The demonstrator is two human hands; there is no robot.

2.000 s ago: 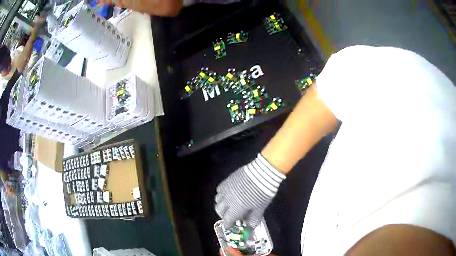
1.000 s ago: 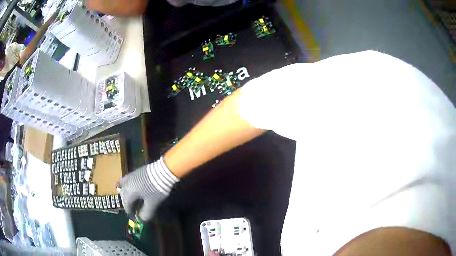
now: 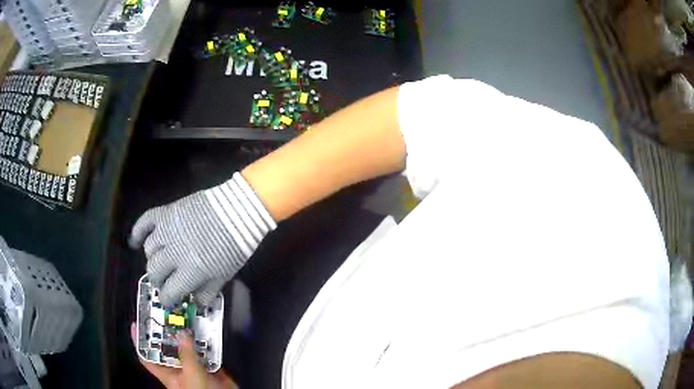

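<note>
A white plastic housing [image 3: 217, 334] lies low at the left, above the black surface. My bare left hand [image 3: 186, 372] holds it from below, with the thumb over its inside. A green circuit board with a yellow block [image 3: 176, 320] is inside the housing. My right hand [image 3: 186, 247], in a grey glove with a white-striped cuff, reaches in from above. Its fingertips are on the board's upper part and hide that edge. Whether the board is fully seated cannot be told.
Loose circuit boards [image 3: 262, 108] lie on the black "Mitra" case [image 3: 342, 99]. A parts tray with rows of small blocks [image 3: 61, 140] is at the left. Stacks of white housings stand at the upper left [image 3: 144, 45] and lower left [image 3: 49, 304].
My right hand has moved from beside the parts tray, where a board hung at its fingers, to the housing, empty a second ago. The board is now inside it. The view has shifted.
</note>
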